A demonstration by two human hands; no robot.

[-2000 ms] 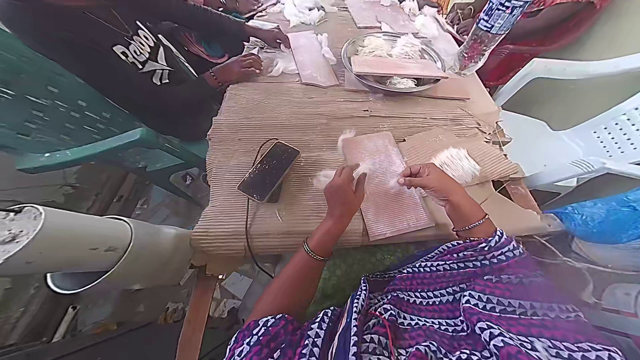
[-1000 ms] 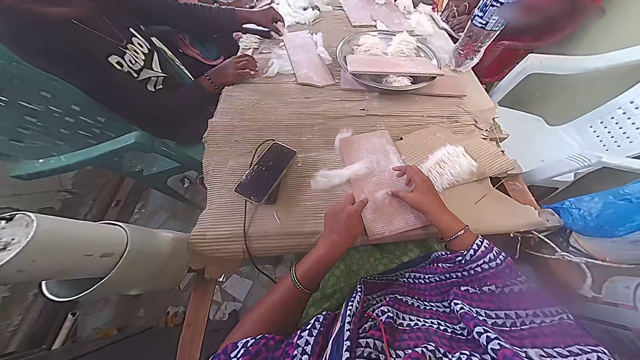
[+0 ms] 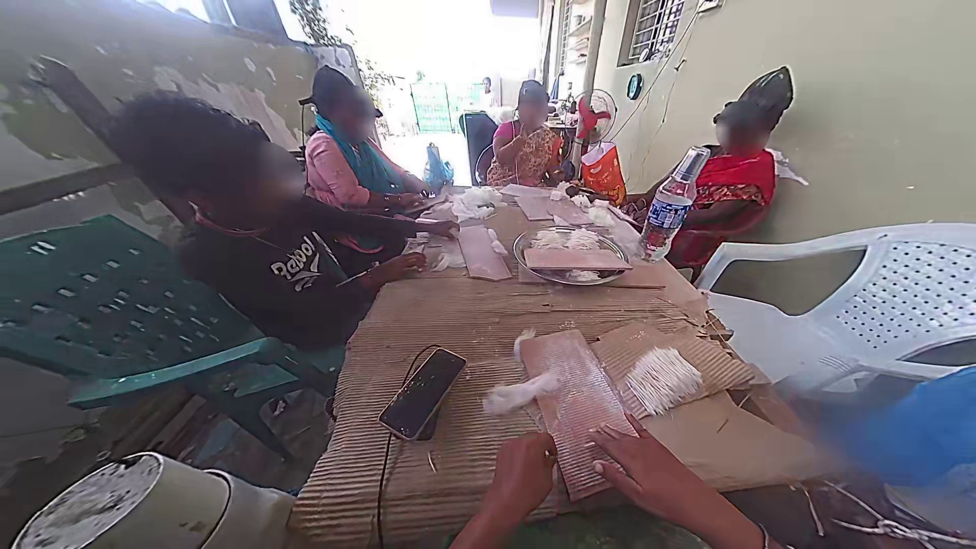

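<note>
A flat pinkish board with a ridged, white-dusted surface lies in front of me on corrugated cardboard. My right hand rests on its lower right part, palm down with fingers spread. At the board's lower left edge is my left hand, fingers curled; whether something thin is pinched in them cannot be seen. A tuft of white cotton lies across the left edge of the board, with a smaller wisp by its upper left corner. Right of the board, a pile of thin white cotton wicks sits on a cardboard piece.
A phone with a cable lies left of the board. Farther back are a steel plate holding white wicks and a board, and a plastic bottle. Several people sit around the table. A white chair stands right, a green chair left.
The view has tilted up, showing the people and the yard. My right hand has flattened, fingers spread on the board. My left hand has moved from the cotton down to the board's lower left edge.
</note>
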